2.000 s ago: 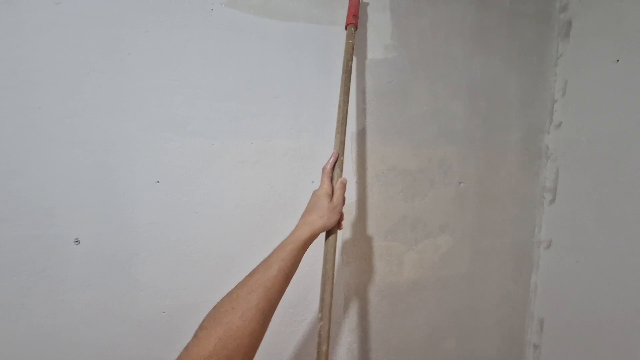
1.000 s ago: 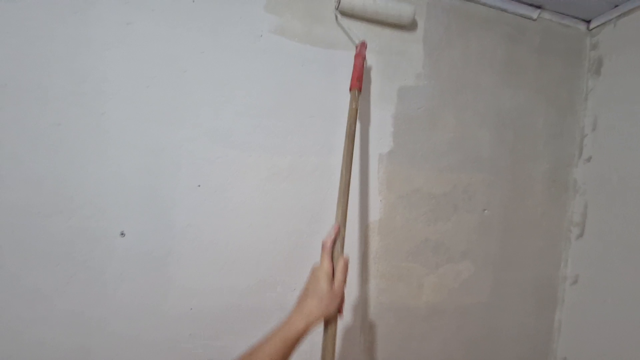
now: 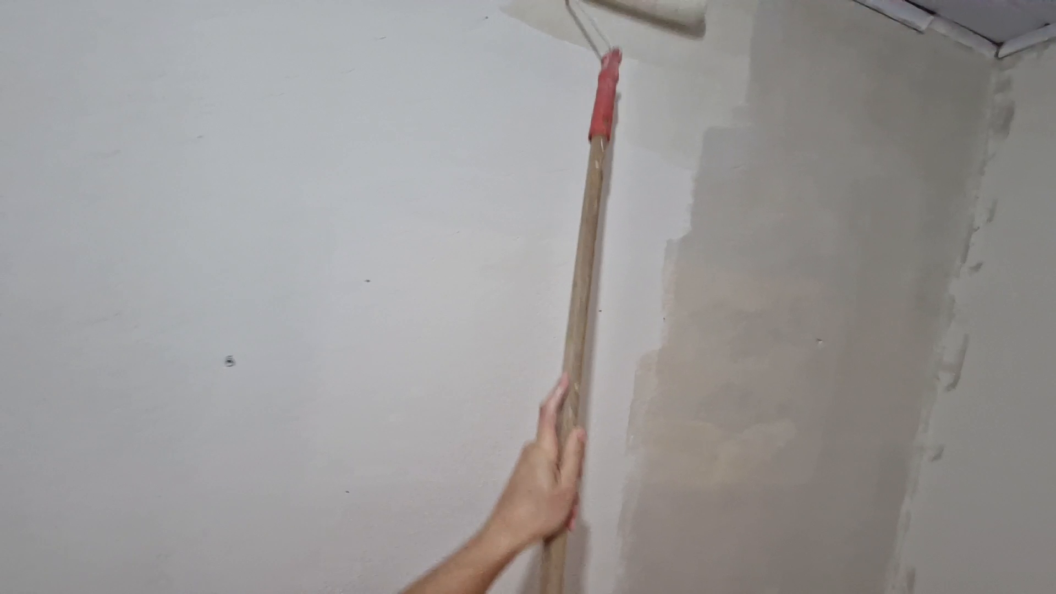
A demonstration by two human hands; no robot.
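My left hand point(image 3: 544, 487) is wrapped around the wooden extension pole point(image 3: 584, 264) low in the view, its forearm coming in from the bottom edge. The pole stands nearly upright, leaning slightly right toward its top. A red plastic handle point(image 3: 606, 95) joins its upper end to the bent wire frame of a paint roller. The roller's pale cover point(image 3: 672, 13) lies against the wall at the top edge, partly cut off. Around it the wall bears a beige, damp-looking patch point(image 3: 652, 82). My right hand is out of view.
Left of the pole the wall point(image 3: 247, 206) is whitish, with a small hole point(image 3: 229, 361). To the right is a darker grey-beige area point(image 3: 784, 330) with a stepped edge. A rough wall corner point(image 3: 957, 330) and ceiling trim point(image 3: 957, 33) bound the right side.
The roller cover, outside the oldest frame, has come into view at the top. My left hand stays wrapped around the pole. The view has shifted since the oldest frame.
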